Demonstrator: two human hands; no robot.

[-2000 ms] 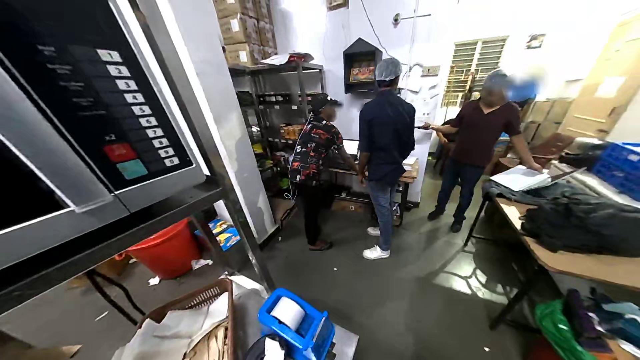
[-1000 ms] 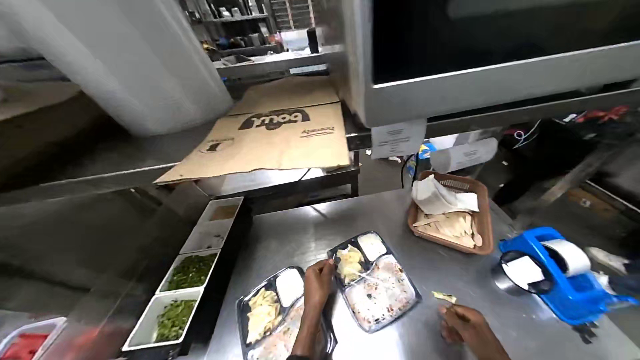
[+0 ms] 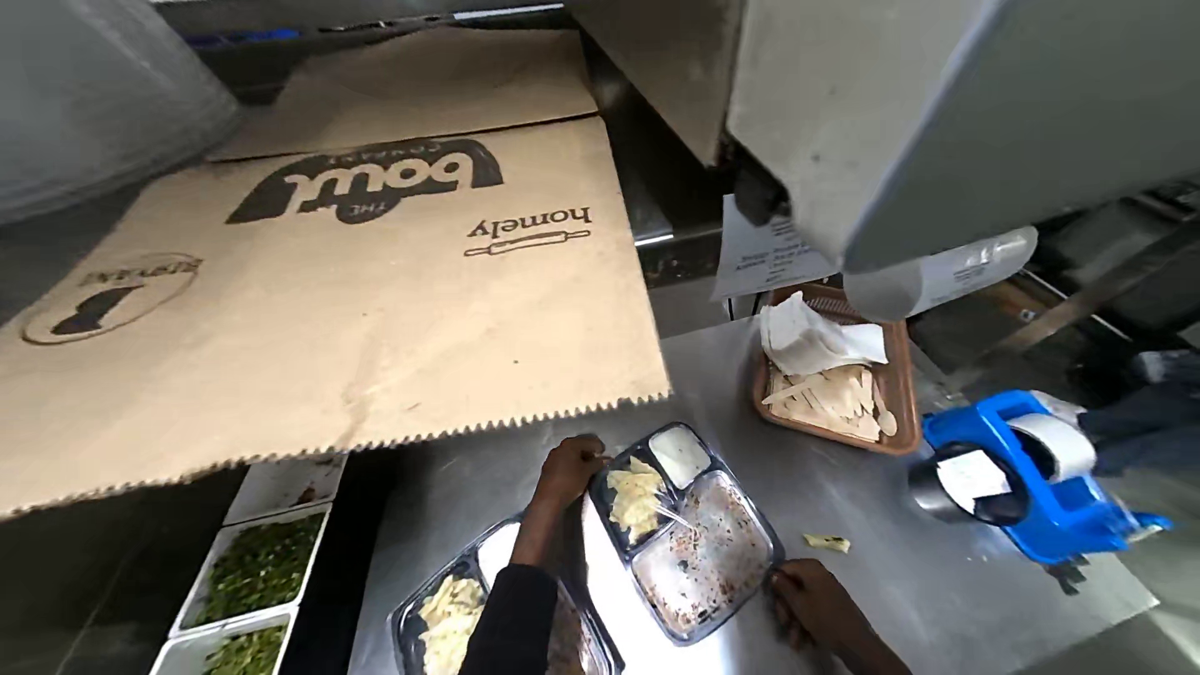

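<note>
A black compartment meal tray (image 3: 694,534) lies on the steel table, with pale chunky food, a white item and a larger compartment under what looks like clear film. My left hand (image 3: 567,469) has its fingers at the tray's upper left edge. At its lower right edge, my right hand (image 3: 811,600) touches the rim with bent fingers. A second, similar tray (image 3: 450,619) sits at the lower left, partly hidden by my left forearm. A small yellowish scrap (image 3: 827,543) lies to the right of the first tray.
A brown paper bag (image 3: 375,309) overhangs the table from the shelf. White containers of chopped greens (image 3: 262,562) stand at left. A brown basket (image 3: 900,394) holds napkins and wooden cutlery. Right of it is a blue tape dispenser (image 3: 1059,487); a grey metal housing (image 3: 891,112) juts overhead.
The view has swung from the room to the table, then closer to the paper bag. My right hand has moved from beside the yellowish scrap to the tray's lower right edge.
</note>
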